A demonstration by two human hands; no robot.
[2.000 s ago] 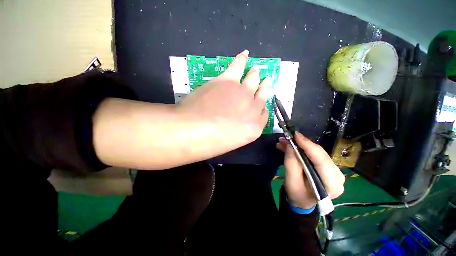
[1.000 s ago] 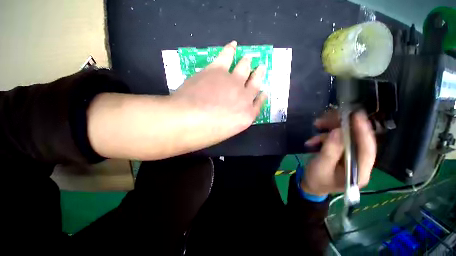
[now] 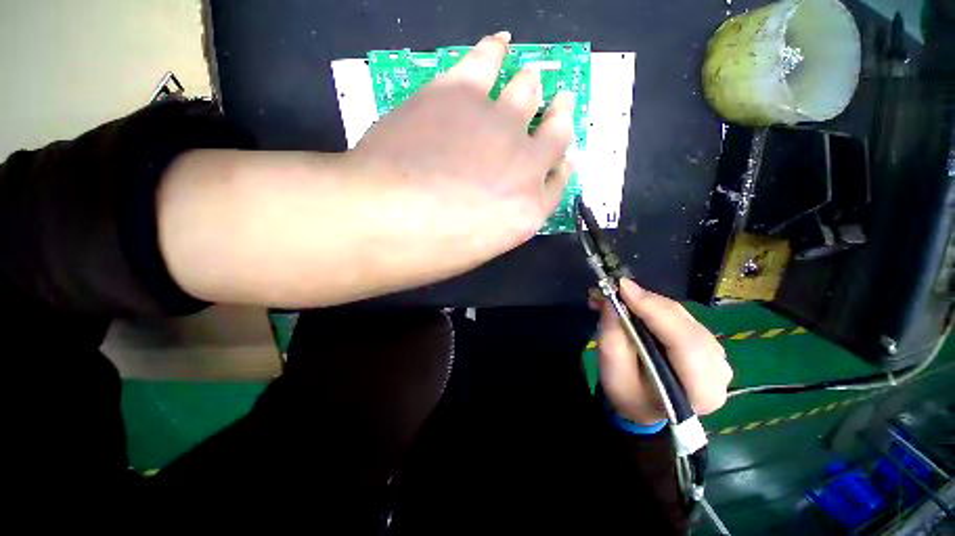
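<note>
A green circuit board [image 3: 569, 65] lies on a white sheet [image 3: 609, 136], which shows at both its ends. My left hand [image 3: 461, 147] lies across the board with its fingers spread and covers much of it. My right hand [image 3: 665, 356], with a blue wristband [image 3: 637, 424], is closed around the black soldering iron [image 3: 651, 351]. The iron's tip is at the board's lower right edge, just below my left hand's fingers. Whether the tip touches a joint cannot be told.
A yellowish-white cup [image 3: 780, 63] with silvery bits stands at the upper right. Below it are the black iron stand [image 3: 812, 188] and the brass-yellow tip-cleaning tray [image 3: 754, 267]. Tan cardboard [image 3: 100, 73] lies at the upper left of the black mat [image 3: 283, 73].
The soldering iron in my right hand went from the board to beside the cup and stand, and is now back at the board. My left hand stays on the board. The view has shifted slightly.
</note>
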